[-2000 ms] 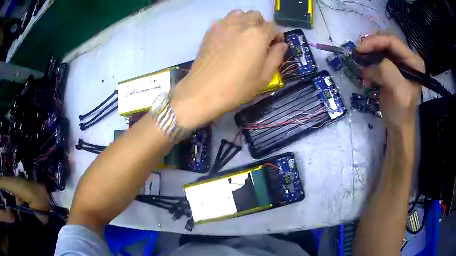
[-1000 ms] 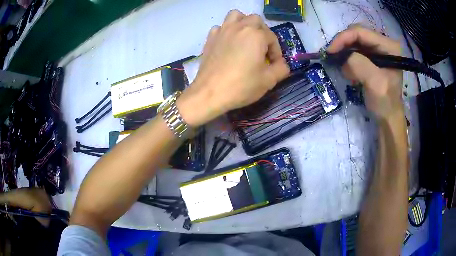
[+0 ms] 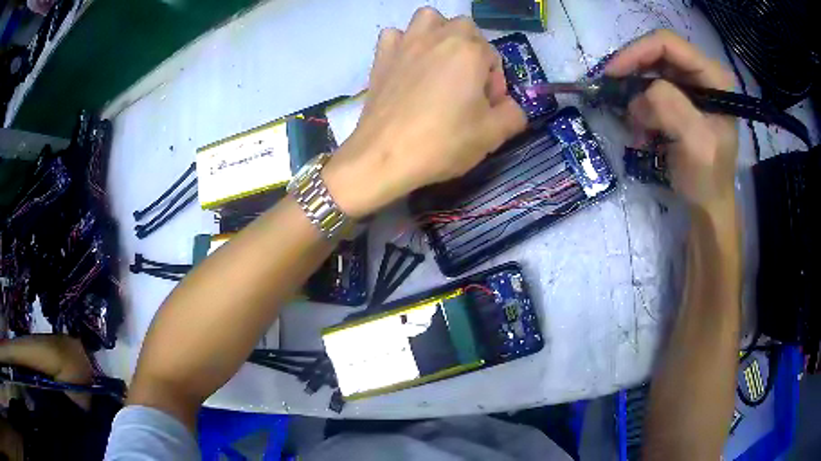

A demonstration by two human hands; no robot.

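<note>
My right hand [image 3: 680,112] holds a soldering iron [image 3: 621,90]. Its pinkish tip lies at the edge of a blue circuit board [image 3: 529,72] in the far housing. My left hand [image 3: 437,108] is over the same housing with its fingers bent beside the board. It hides most of that housing, and what the fingertips hold is not visible. Just nearer is an open black housing [image 3: 504,198] with ribs, red and dark lead wires and a blue board [image 3: 585,158]. Nearer still, a housing holds a silver-white pouch cell [image 3: 387,351] and a blue board [image 3: 513,315].
Another cell [image 3: 243,167] lies at left with black charging cables [image 3: 166,203]. Dark shell assemblies [image 3: 63,234] pile at far left. Loose boards [image 3: 646,164] lie near my right wrist. A person's arm [image 3: 45,356] shows at lower left. A blue bin [image 3: 765,405] is at lower right.
The iron has moved left from beside the loose boards to the far housing's board. My left hand stays over that housing. The whole view has shifted slightly.
</note>
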